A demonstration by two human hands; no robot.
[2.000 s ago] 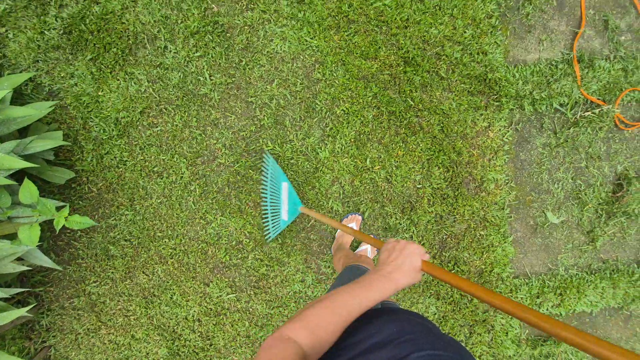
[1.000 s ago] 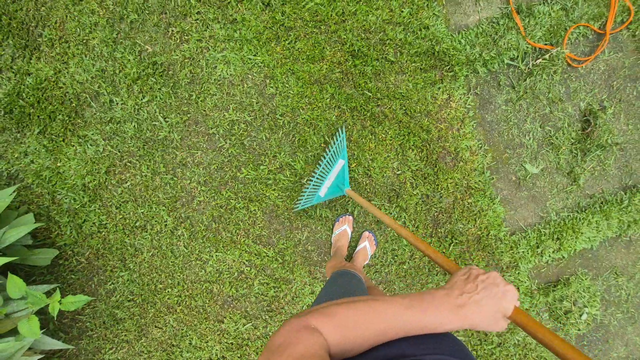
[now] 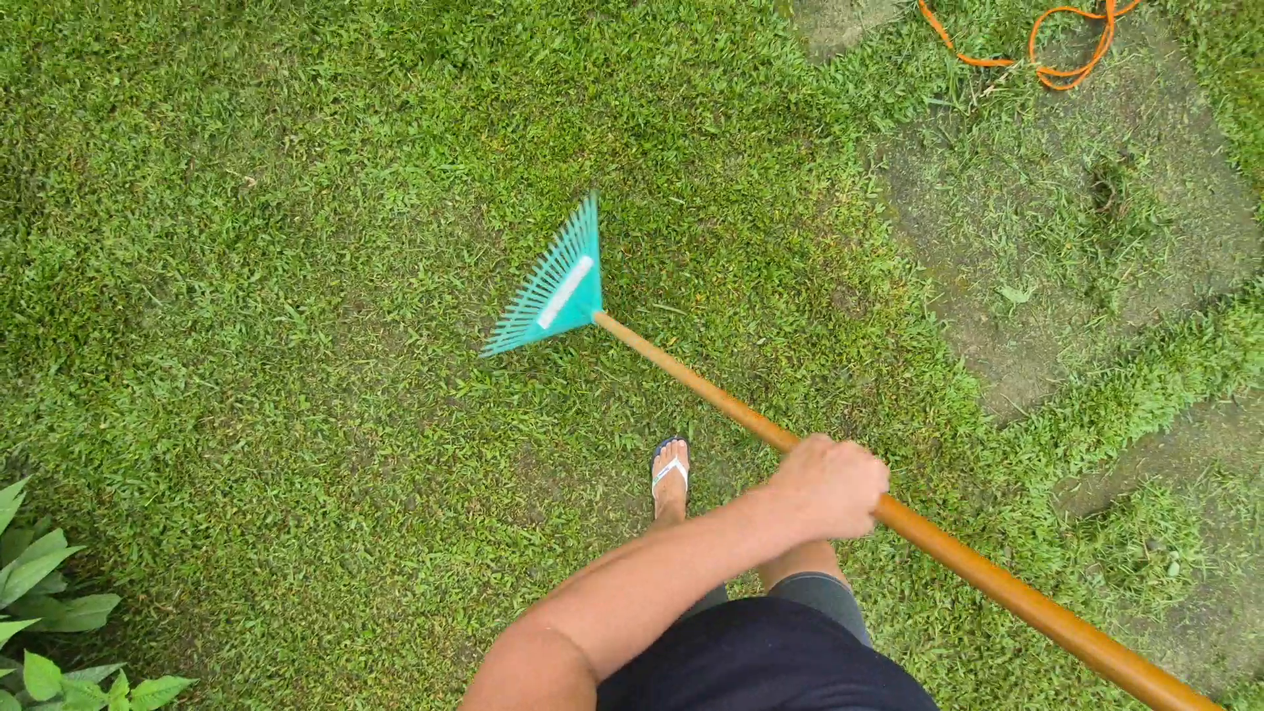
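My left hand (image 3: pixel 831 486) is closed around the wooden handle of a leaf rake, its back facing up and its forearm crossing in front of my body. From that grip the handle (image 3: pixel 696 383) runs up and left to the fan-shaped teal rake head (image 3: pixel 558 294), which bears a white strip. The tines point up and left, over or on the short grass; contact with the ground is hard to tell. Beyond my hand, the handle continues to the lower right edge of the view. My right hand is outside the view.
One foot in a white-strapped flip-flop (image 3: pixel 671 469) stands on the lawn (image 3: pixel 326 395). Paving slabs (image 3: pixel 948 247) with grass clippings lie at the right, with an orange cord (image 3: pixel 1074 74) at the top right. Leafy plants (image 3: pixel 64 612) grow at the lower left.
The rake head has turned since the oldest frame and is now farther from my feet than one second ago. Both feet showed earlier; only one shows now. My left hand has stayed on the handle.
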